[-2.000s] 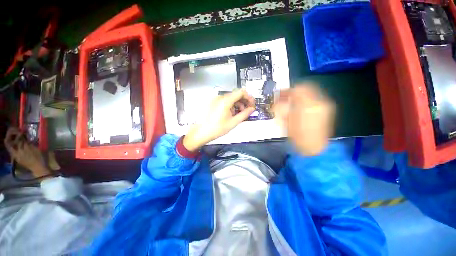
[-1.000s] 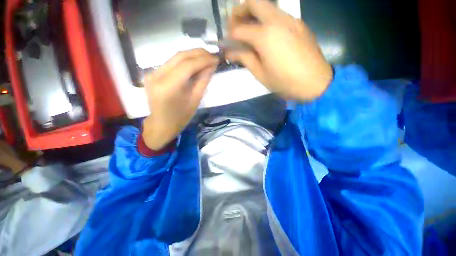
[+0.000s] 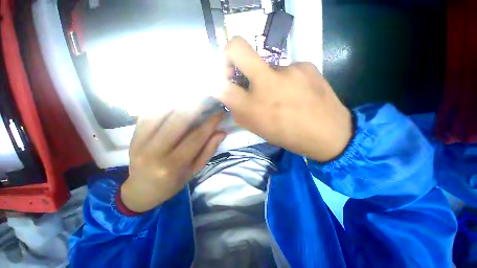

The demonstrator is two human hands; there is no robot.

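An opened tablet lies in a white frame [image 3: 112, 149]; its battery [image 3: 141, 57] glares strongly. The mainboard [image 3: 246, 26] is to the right of the battery, with a dark rectangular piece [image 3: 278, 31] at its right side. My right hand [image 3: 287, 102] is over the board's lower part, thumb and fingers bent close together; I cannot tell what is between them. My left hand [image 3: 170, 154] is at the tablet's lower edge, fingertips partly lost in glare. A small dark item [image 3: 212, 111] shows by its fingertips; its hold is unclear.
A red-orange frame [image 3: 44, 180] with another tablet stands close on the left. The dark green bench [image 3: 382, 57] extends to the right of the white frame, with a dark red edge [image 3: 460, 68] beyond it. A pale sleeve [image 3: 39, 230] shows at lower left.
The view has come closer to the tablet, and the blue bin has left the picture. My right hand has come in from the right over the board's lower part, close to my left hand.
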